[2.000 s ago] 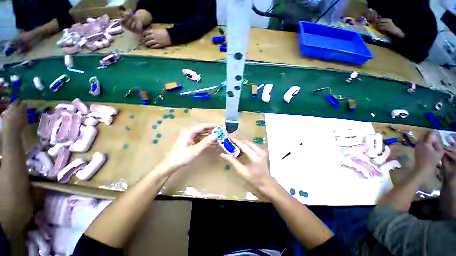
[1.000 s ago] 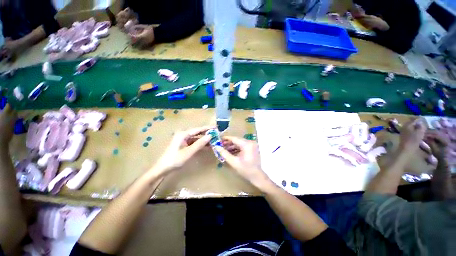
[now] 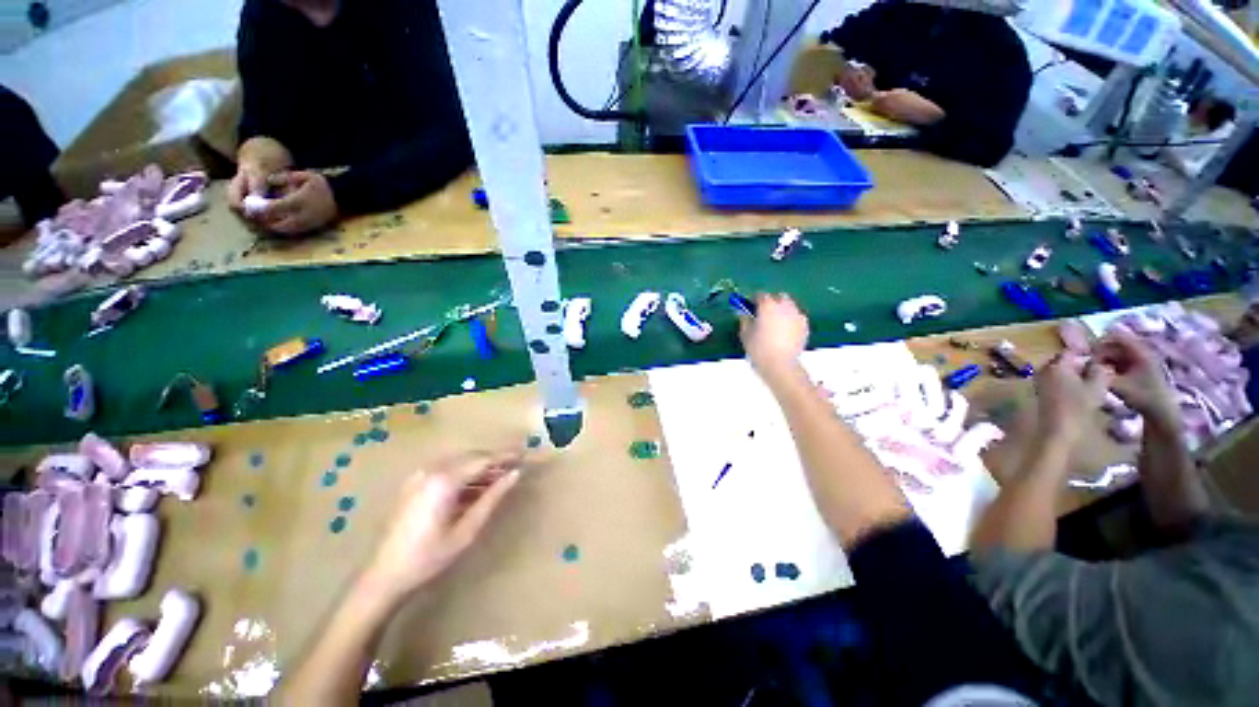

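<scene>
My right hand is stretched over the green belt. Its fingertips are at a blue battery cell with thin wires; whether they grip it is unclear, and the fingers hide part of it. A white-pink housing with blue inside lies on the belt just left of that battery, beside another housing. My left hand is empty above the brown bench, its thumb and fingers slightly apart.
A pale post with dark dots stands between my hands. A white sheet and housings lie right, more housings left. A blue tray is on the far bench. Other workers sit opposite; a neighbour's hands are at right.
The housing is no longer between my hands, and another housing now lies on the belt near the post. My right hand has moved forward over the belt; my left is apart. The view has turned right.
</scene>
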